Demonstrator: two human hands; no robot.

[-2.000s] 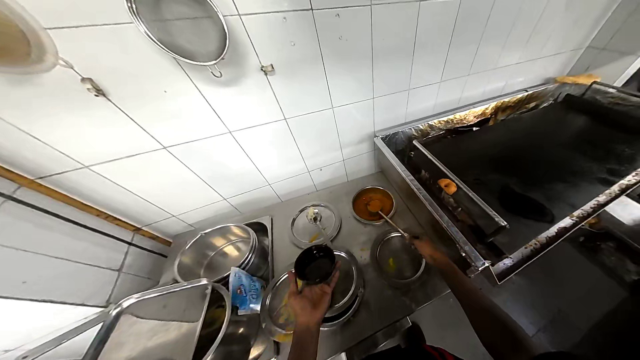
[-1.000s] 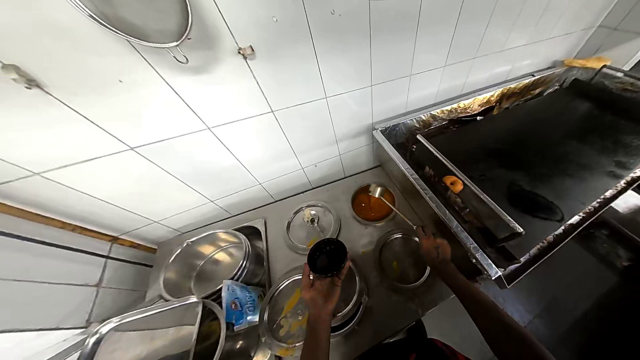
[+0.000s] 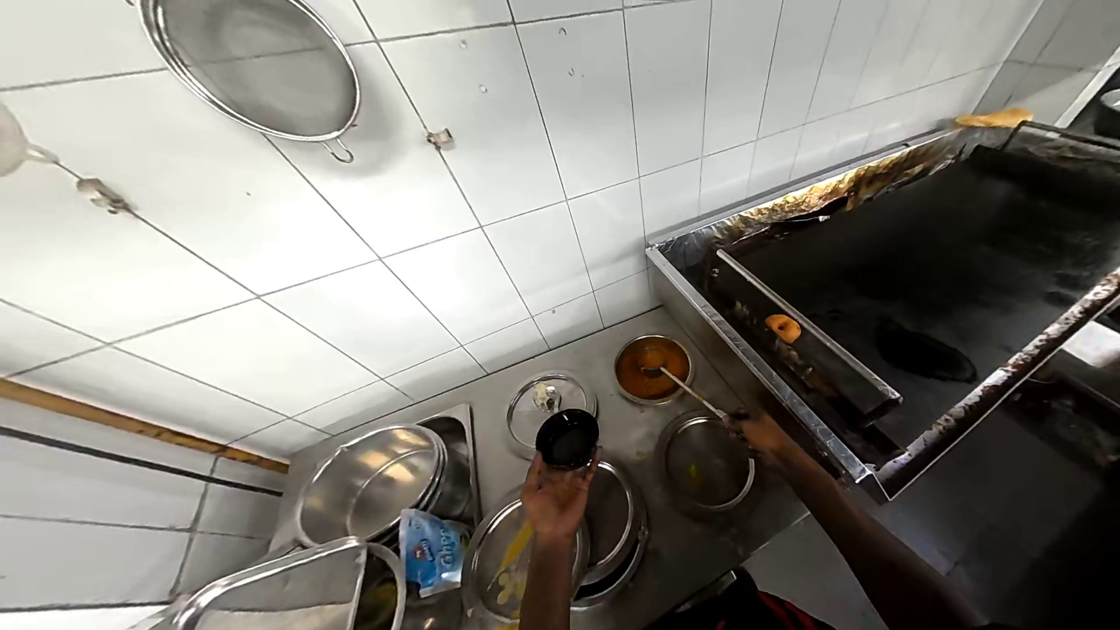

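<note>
My left hand (image 3: pixel 557 500) holds a small black bowl (image 3: pixel 567 438) from below, its dark inside facing up. It hangs over the edges of several steel lids. My right hand (image 3: pixel 759 435) grips the handle of a ladle (image 3: pixel 691 391). The ladle's head lies in orange-brown sauce (image 3: pixel 641 374) inside a round steel pot near the wall. Left of that pot is a round steel lid (image 3: pixel 528 415) with a knob. Below it sits another round covered vessel (image 3: pixel 707 462) with a yellow smear.
Large steel bowls (image 3: pixel 372 481) stand at the left beside a blue plastic packet (image 3: pixel 431 553) and a steel tray (image 3: pixel 280 591). A griddle with a raised metal edge (image 3: pixel 752 359) borders the counter on the right. Strainers (image 3: pixel 262 66) hang on the tiled wall.
The ladle's head has gone down into the sauce; one second ago it showed at the pot's far rim. The black bowl stays in my left hand.
</note>
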